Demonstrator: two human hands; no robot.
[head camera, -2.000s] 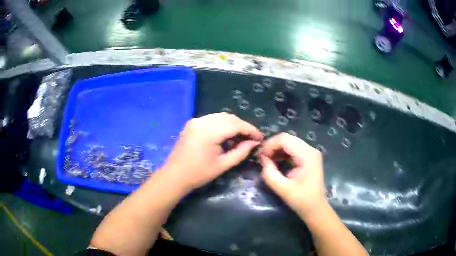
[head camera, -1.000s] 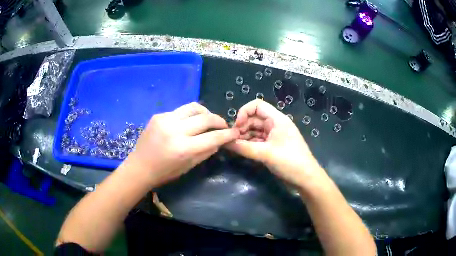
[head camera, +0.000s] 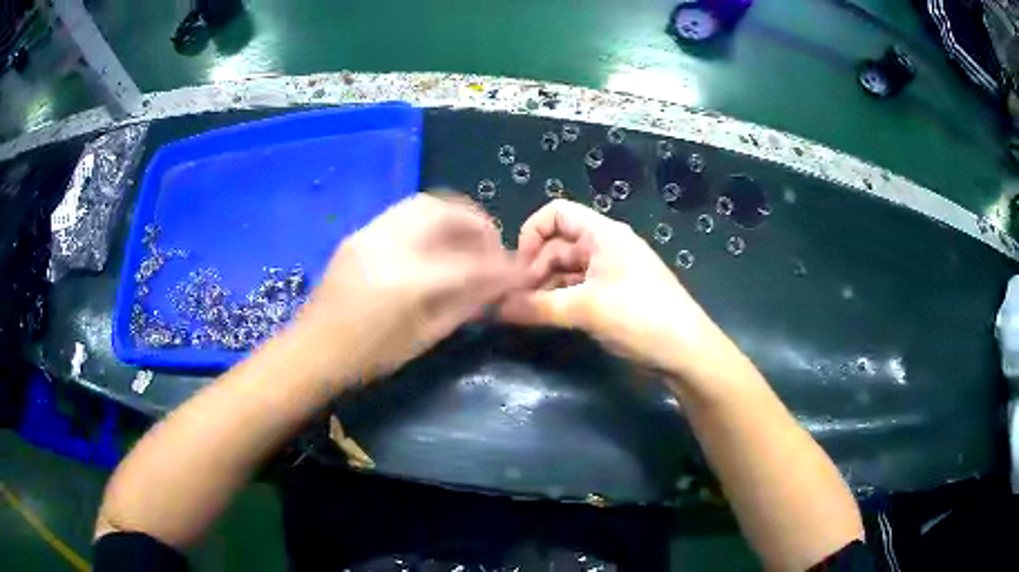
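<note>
Both bare hands meet in front of me over the dark mat, fingertips close together. My left hand (head camera: 419, 268) is blurred, its fingers bent toward the right hand; whether it holds a ring cannot be seen. My right hand (head camera: 581, 268) has its fingers curled and its thumb side toward the left hand; its fingertips are partly hidden and no ring shows clearly. Small clear rings (head camera: 664, 232) lie singly on the mat beyond the right hand. Tangled rings (head camera: 212, 307) heap in the near part of the blue tray (head camera: 408, 151), left of my hands.
A clear plastic bag (head camera: 95, 201) lies left of the tray. Dark round patches (head camera: 684, 179) show under some rings. A pale scuffed rail (head camera: 536, 98) edges the bench. Beyond it, black units (head camera: 885, 74) sit on the green belt (head camera: 469, 39). A striped dark sleeve (head camera: 963, 39) shows at upper right.
The head view has shifted, and the belt units have moved left in view. The hands were pinching together; the left hand is now blurred by motion beside the right.
</note>
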